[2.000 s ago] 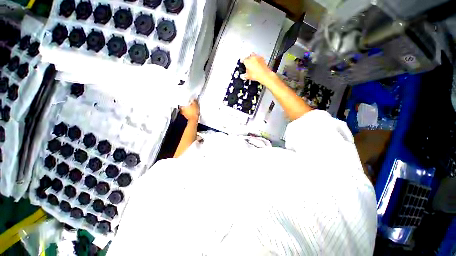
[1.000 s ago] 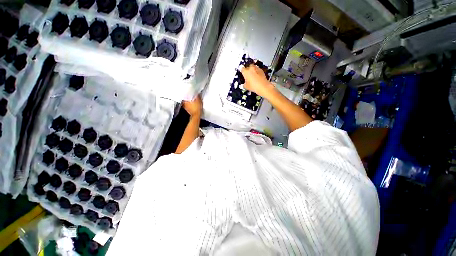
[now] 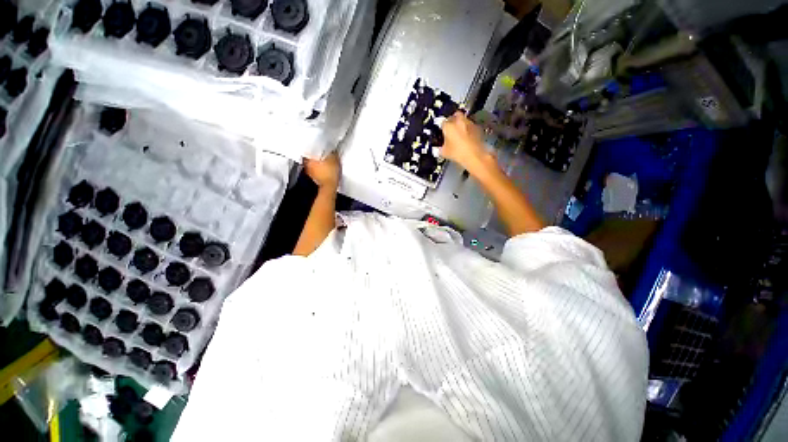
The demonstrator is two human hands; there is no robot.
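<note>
A black fixture (image 3: 415, 129) with pale and yellowish spots lies on the white-silver machine table (image 3: 441, 43). My right hand (image 3: 462, 140) is at the fixture's right edge, fingers bent down; whether it holds a part cannot be told. My left hand (image 3: 322, 170) is at the lower right corner of the upper whitish blister tray (image 3: 194, 104), its fingers partly hidden by the tray edge. Black round parts (image 3: 145, 259) sit in rows in the lower blister tray (image 3: 194, 177), and larger-looking ones sit in the upper tray.
A second dark fixture (image 3: 551, 138) is right of my right forearm. Machine metalwork (image 3: 683, 86) crosses the upper right, blurred. A blue rack (image 3: 657, 186) stands right with a black gridded tray (image 3: 687, 341). A yellow bar (image 3: 28, 358), clear bag and loose black parts (image 3: 130, 406) lie lower left.
My right hand has moved from the fixture's upper middle to its right edge. My left hand stays at the tray corner. The machine metalwork at upper right shows differently in each frame.
</note>
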